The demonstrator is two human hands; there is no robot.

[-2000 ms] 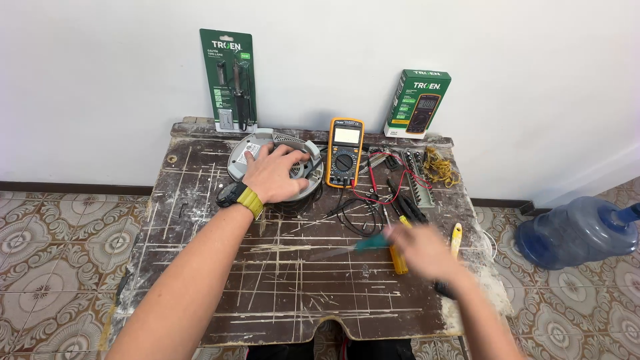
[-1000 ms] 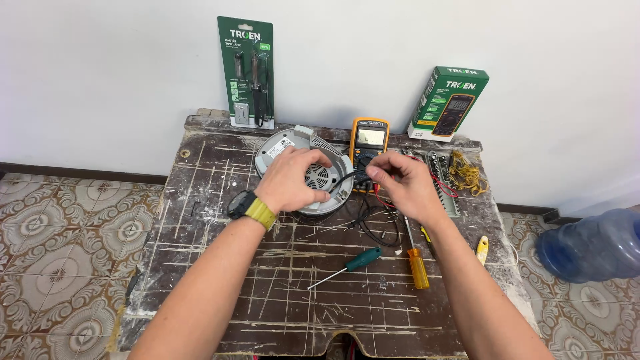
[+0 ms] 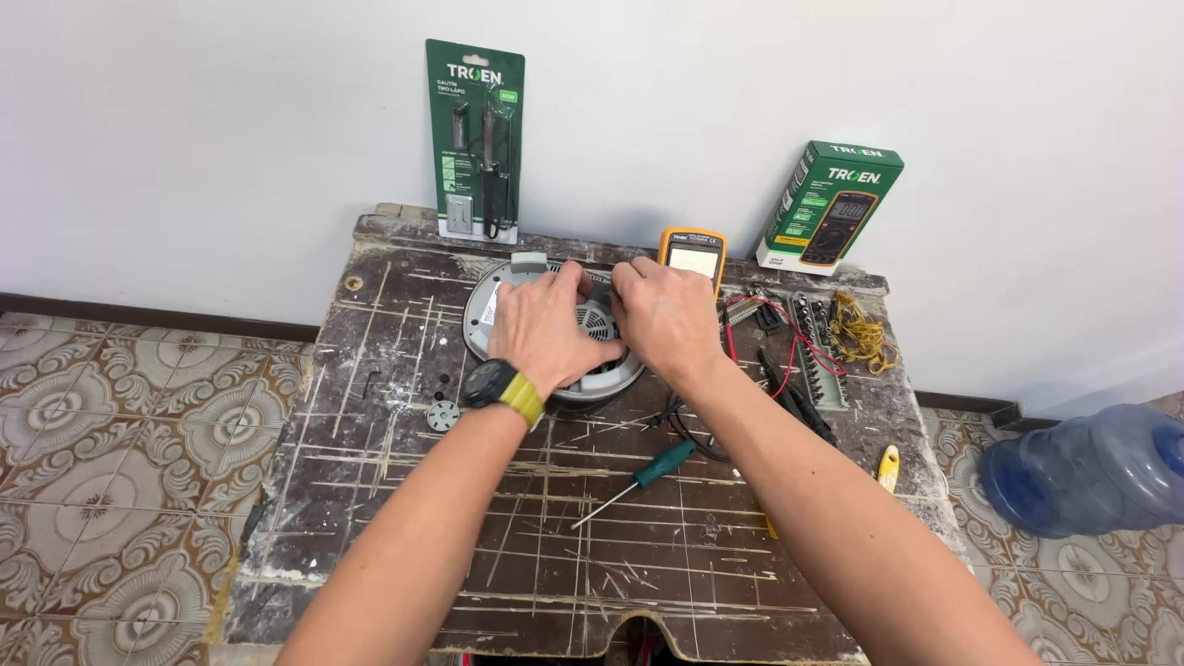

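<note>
A round grey plastic appliance housing point(image 3: 479, 310) with a vented centre sits near the back of the scratched wooden worktable point(image 3: 444, 573). My left hand point(image 3: 546, 324) lies over its middle, thumb and fingers spread on the housing. At the housing's right edge is my right hand point(image 3: 661, 314), fingers curled together; whatever is between them is hidden. Behind my right hand stands an orange multimeter point(image 3: 694, 254), partly covered. A screwdriver with a teal handle point(image 3: 664, 462) lies in front of the housing, near a black cable point(image 3: 689, 430). A small perforated metal disc point(image 3: 444, 416) rests beside my left wrist.
A packaged soldering iron point(image 3: 474, 143) and a multimeter box point(image 3: 831, 208) lean at the wall. On the right lie a socket set point(image 3: 819, 351), yellow cord point(image 3: 860, 333), black-handled pliers point(image 3: 800, 402) and a yellow-handled tool point(image 3: 888, 469). A blue water jug point(image 3: 1087, 472) is on the floor.
My right hand was over the teal screwdriver, then near the multimeter with the black cable; now it is at the housing's right edge. The screwdriver lies released on the table. My left hand stays on the housing.
</note>
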